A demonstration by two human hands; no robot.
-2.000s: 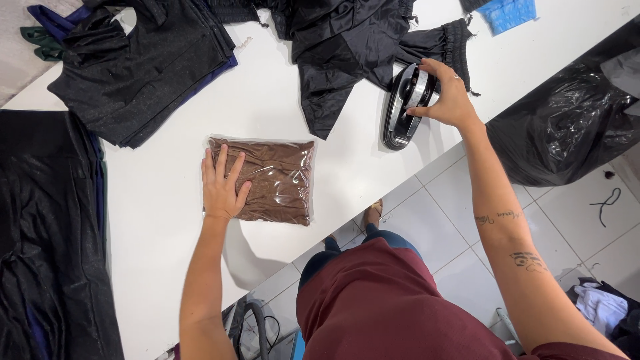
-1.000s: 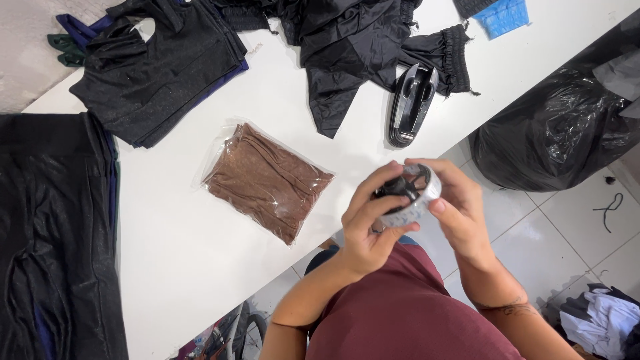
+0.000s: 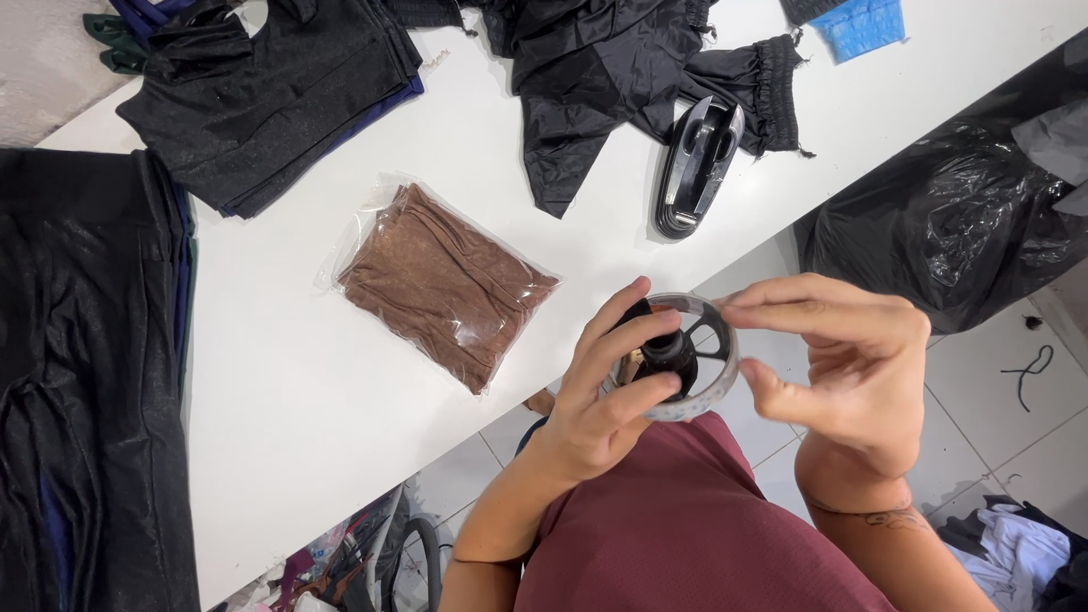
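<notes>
My left hand [image 3: 599, 399] holds a round tape roll on a black holder [image 3: 671, 357], with the fingers over its hub. The tips of my right hand [image 3: 841, 365] meet the right rim of the roll, index finger above and thumb a little below. Both hands are in front of my body, near the table's front edge. On the white table [image 3: 280, 425], to the left of my hands, lies folded brown fabric in a clear plastic bag [image 3: 450, 285]. Beyond my hands stands a black and silver oval device [image 3: 697, 170], its exact kind unclear.
Black garments [image 3: 569, 93] lie at the back, beside the oval device. Stacked dark clothes [image 3: 280, 102] and black trousers [image 3: 85, 357] cover the left side. A blue gathered cloth [image 3: 863, 30] lies at the back right. A black plastic bag [image 3: 943, 212] stands past the table's right edge.
My left hand has left the brown package, which now lies turned. My right hand has come away from the oval device. Both hands have met at the tape roll; the right fingers have since spread at its rim.
</notes>
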